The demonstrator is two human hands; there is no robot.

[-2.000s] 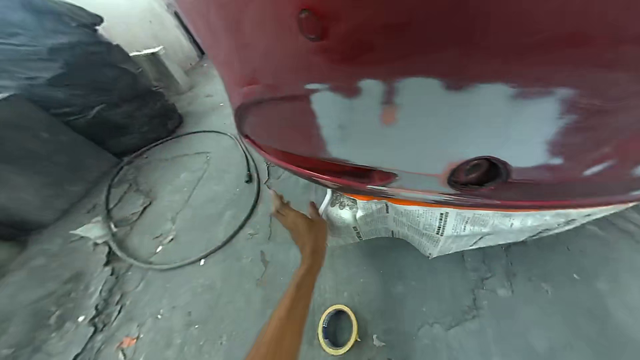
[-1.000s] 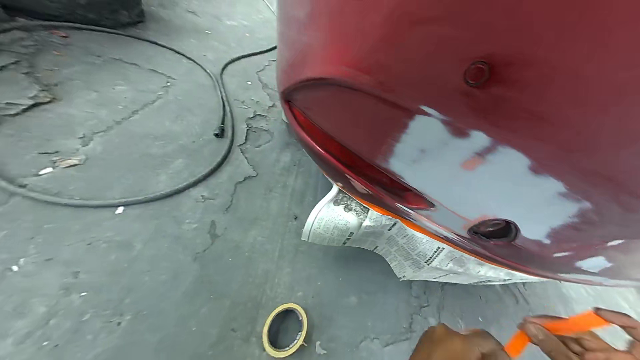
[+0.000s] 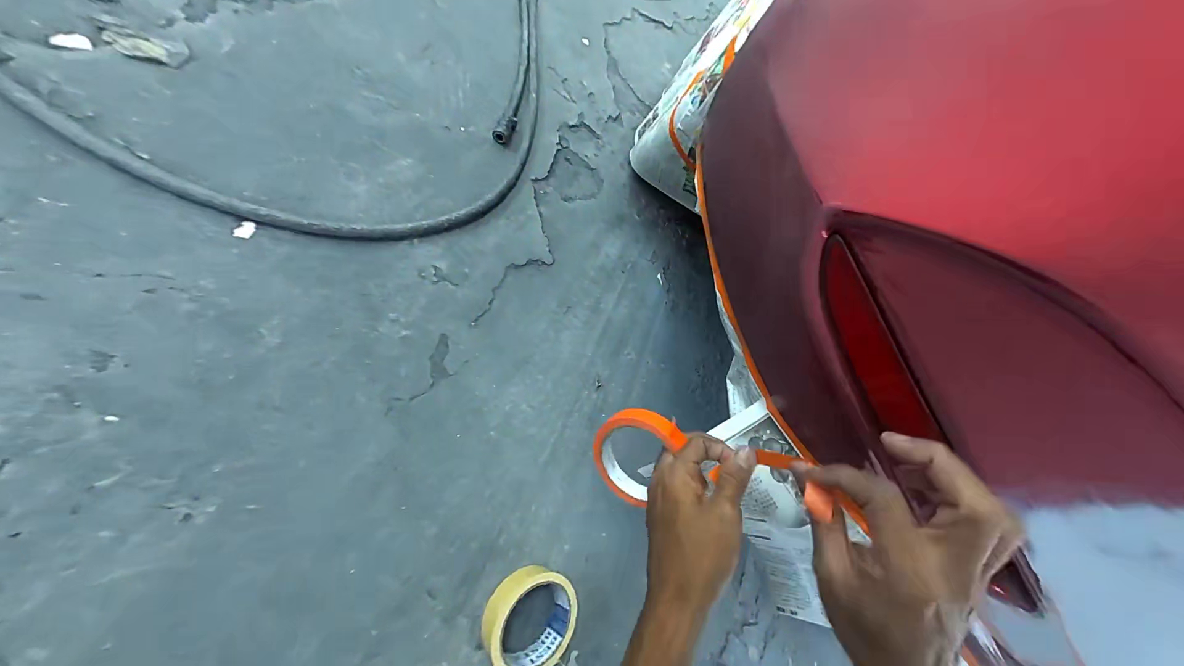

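Observation:
Both of my hands are beside the lower edge of a dark red car bumper (image 3: pixel 758 185). My left hand (image 3: pixel 694 518) grips a roll of orange masking tape (image 3: pixel 610 462) by its side and the strip coming off it. A short orange strip stretches across to my right hand (image 3: pixel 911 546), whose fingers pinch its end near the red reflector (image 3: pixel 874 347). Newspaper sheets (image 3: pixel 786 564) hang along the bumper's edge, which carries a line of orange tape (image 3: pixel 726 287). Part of the newspaper is hidden behind my hands.
A roll of yellowish masking tape (image 3: pixel 495 615) stands on the cracked grey floor (image 3: pixel 277 444). A black hose (image 3: pixel 370 231) curves across the floor at the upper left. A newspaper-covered part (image 3: pixel 671 153) lies beyond the bumper's edge. A grey patch (image 3: pixel 1110 564) marks the bumper.
My hands have moved left along the bumper with the orange tape, from the lower right a second ago. The view has shifted closer to the bumper's corner.

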